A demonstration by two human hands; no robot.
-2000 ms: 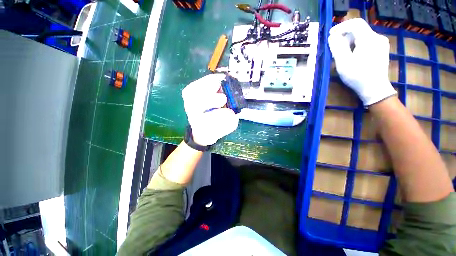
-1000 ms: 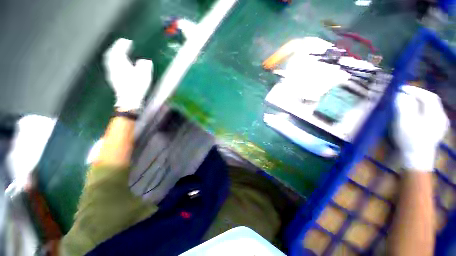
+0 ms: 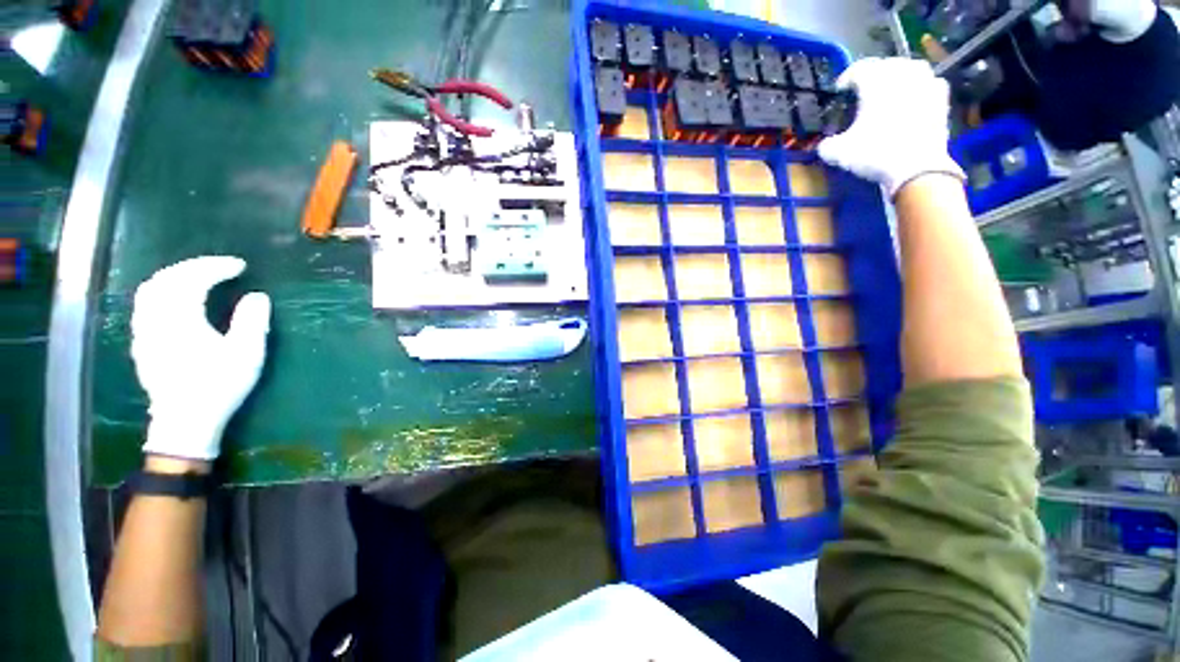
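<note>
My left hand (image 3: 201,352), in a white glove, is over the green bench at the left, thumb and fingers apart, empty. My right hand (image 3: 893,127), also gloved, is at the far right corner of the blue divided tray (image 3: 619,427), its fingers at the end coil of the rows. Whether it grips that coil is hidden. Black and orange coil components (image 3: 699,104) fill the tray's far rows, with one gap near the left. The fixture (image 3: 414,265) lies left of the tray, with its pale green nest block (image 3: 515,246) holding nothing.
A pale blue cutter (image 3: 492,341) lies below the fixture. Red-handled nippers (image 3: 476,91) lie behind it, an orange tool (image 3: 331,189) left of it. More coils (image 3: 223,36) stand at the far left. A pale rail (image 3: 73,323) borders the conveyor. Another person's gloved hand (image 3: 1123,16) shows top right.
The view has turned right. My left hand, which held a coil two seconds ago, is now empty and back over the bench. My right hand has moved to the tray's far right corner.
</note>
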